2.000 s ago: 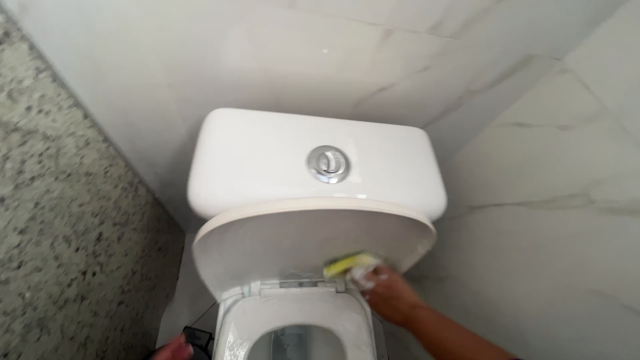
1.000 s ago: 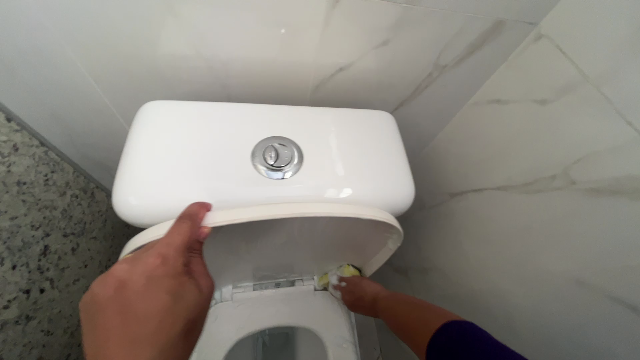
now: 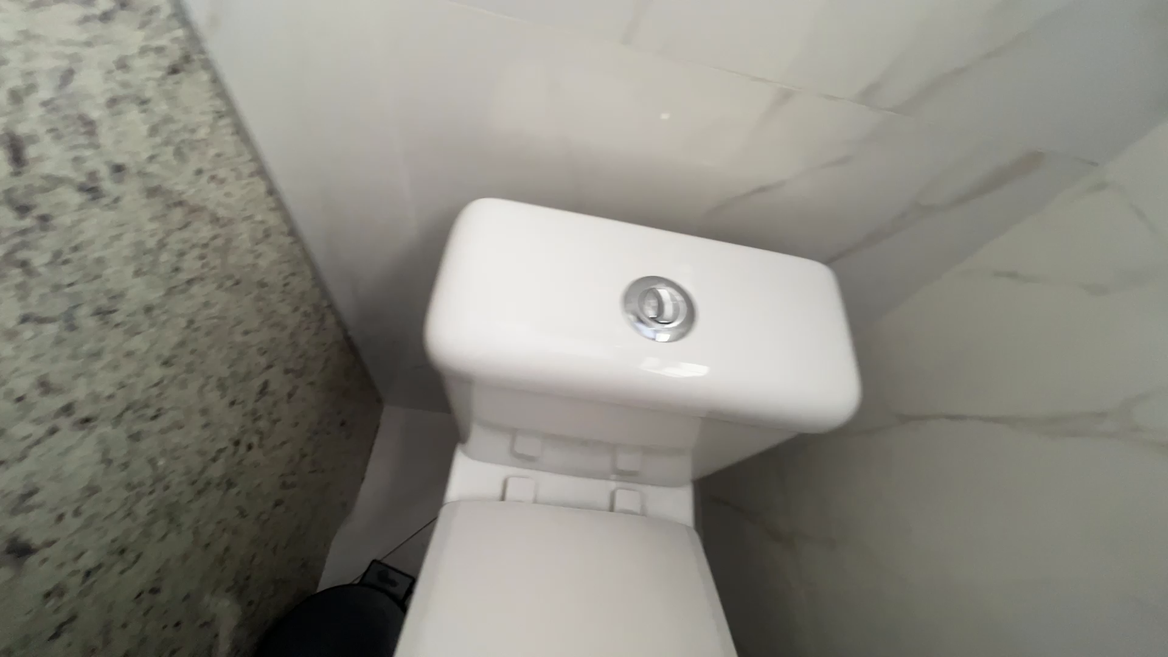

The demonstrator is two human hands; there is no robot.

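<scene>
Neither my left hand nor my right hand shows in the head view. A white toilet lid (image 3: 570,584) lies lowered over the bowl at the bottom middle, with its front part cut off by the frame's edge. Two hinge covers (image 3: 627,501) stand at its rear edge. Behind them rises the white ceramic cistern (image 3: 547,283), with a round chrome flush button (image 3: 659,308) set in its top. The bowl's inside is hidden under the lid.
A speckled granite panel (image 3: 137,365) borders the left side. Marble-look wall tiles (image 3: 1004,383) stand behind and to the right. A black bin (image 3: 338,625) sits on the floor at the lower left, beside the toilet.
The lid, raised one second ago with my left hand at its edge, is now down. Both hands and the yellow and white thing in my right hand have left the view.
</scene>
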